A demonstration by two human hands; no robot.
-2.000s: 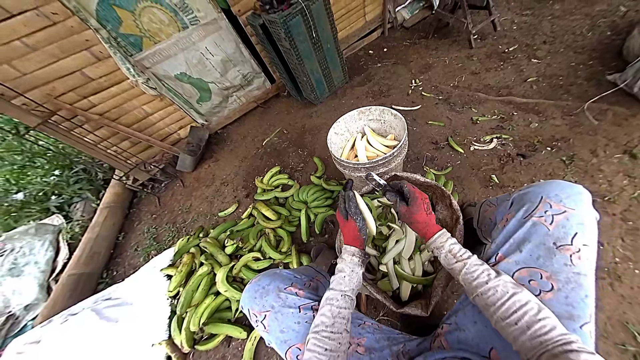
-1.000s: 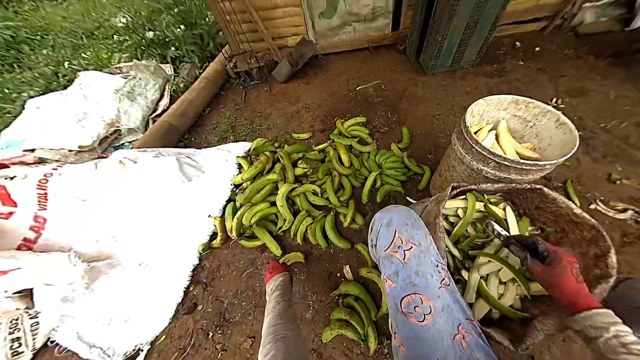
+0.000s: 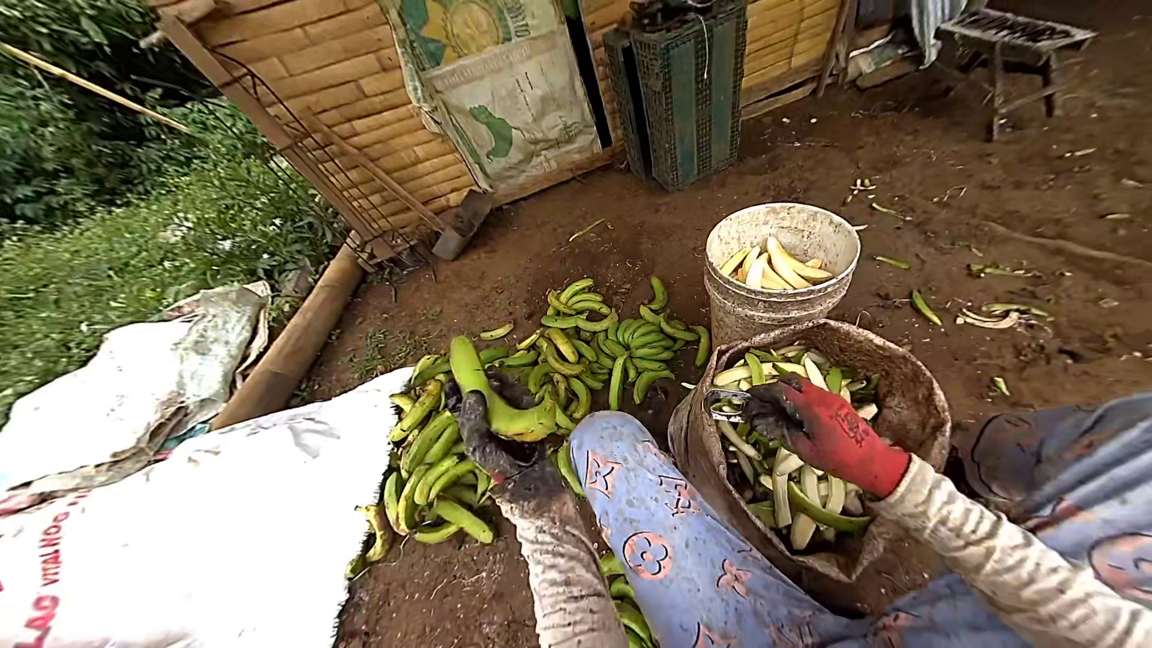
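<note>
My left hand, in a blackened glove, is closed around a green plantain over the heap of green plantains on the ground. A small metal peeler is in my right hand, which wears a red glove with black fingers. That hand is above an open sack of plantain peels. Just behind the sack stands a dirty white bucket with peeled plantains inside.
White woven sacks lie at the left beside a bamboo pole. A bamboo wall, dark crates and a wooden stool stand farther back. Peel scraps litter the soil at right.
My left hand, at the peel sack two seconds ago and low by the heap a second ago, now holds up a green plantain. The peeler stays in my right hand. The view has swung about.
</note>
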